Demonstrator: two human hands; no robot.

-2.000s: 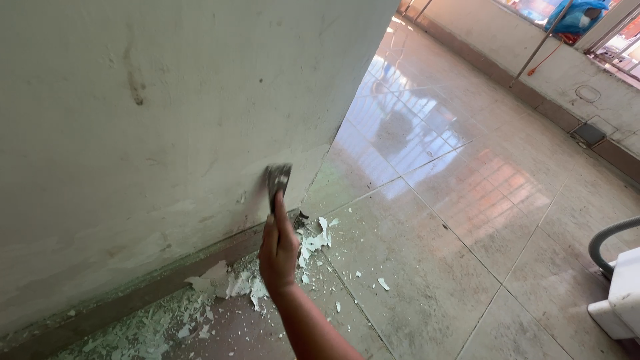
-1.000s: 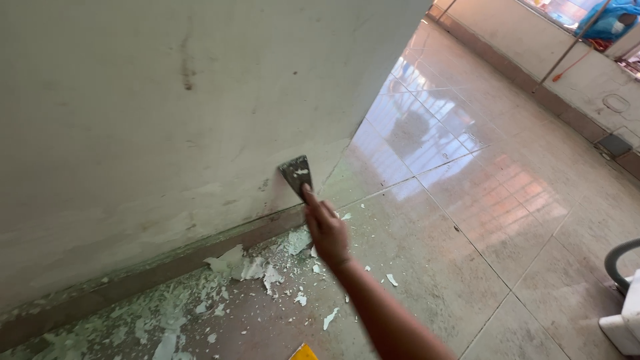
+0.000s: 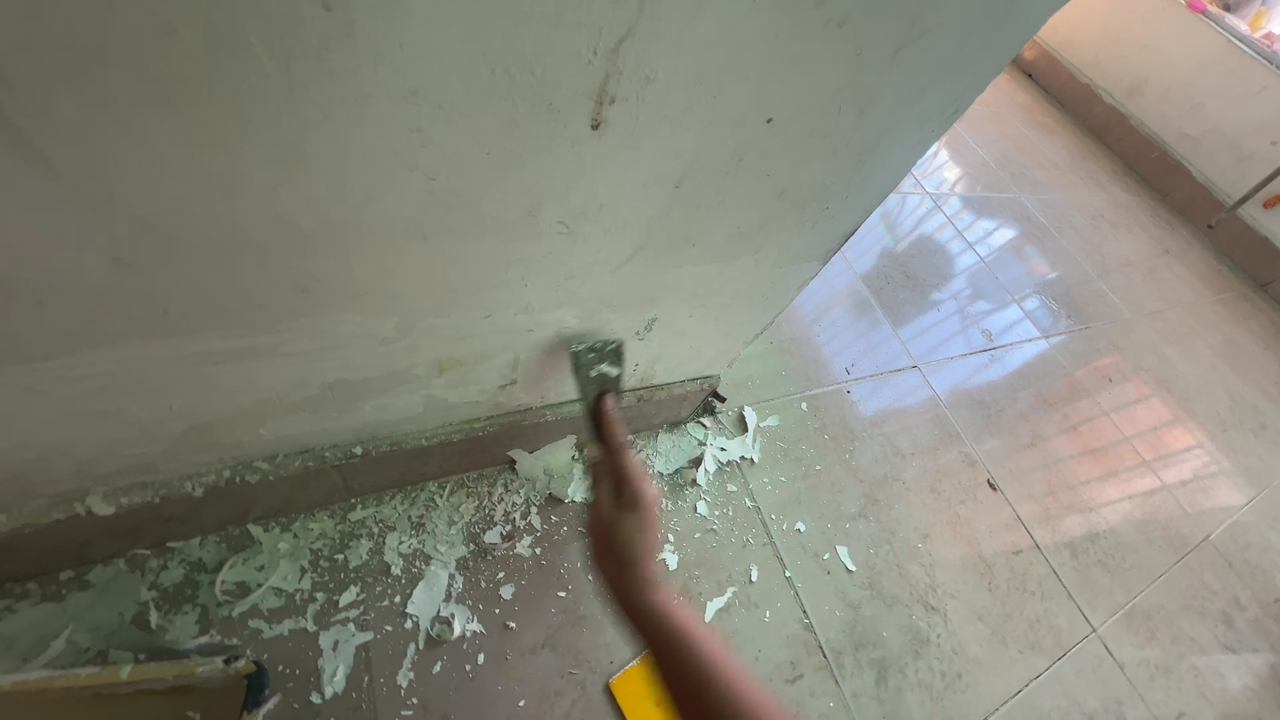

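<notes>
My right hand [image 3: 622, 510] grips a scraper, its flat metal blade [image 3: 597, 365] pointing up at the lower part of the painted wall [image 3: 430, 220], just above the baseboard. White flakes cling to the blade, which is slightly blurred. Whether the edge touches the wall cannot be told. Below the hand and to its left, peeled paint flakes [image 3: 430, 590] cover the floor along the tile baseboard [image 3: 430, 452]. My left hand is out of the frame.
A yellow flat object [image 3: 642, 690] lies beside my forearm at the bottom edge. At the lower left is a long board-like object [image 3: 120, 688] with a dark end. Glossy floor tiles [image 3: 900, 520] extend right towards another wall [image 3: 1170, 90] with a baseboard.
Compared with a second ago, the scraper has moved left along the wall, away from its right edge. The view has shifted, and the board-like object has come in at the lower left.
</notes>
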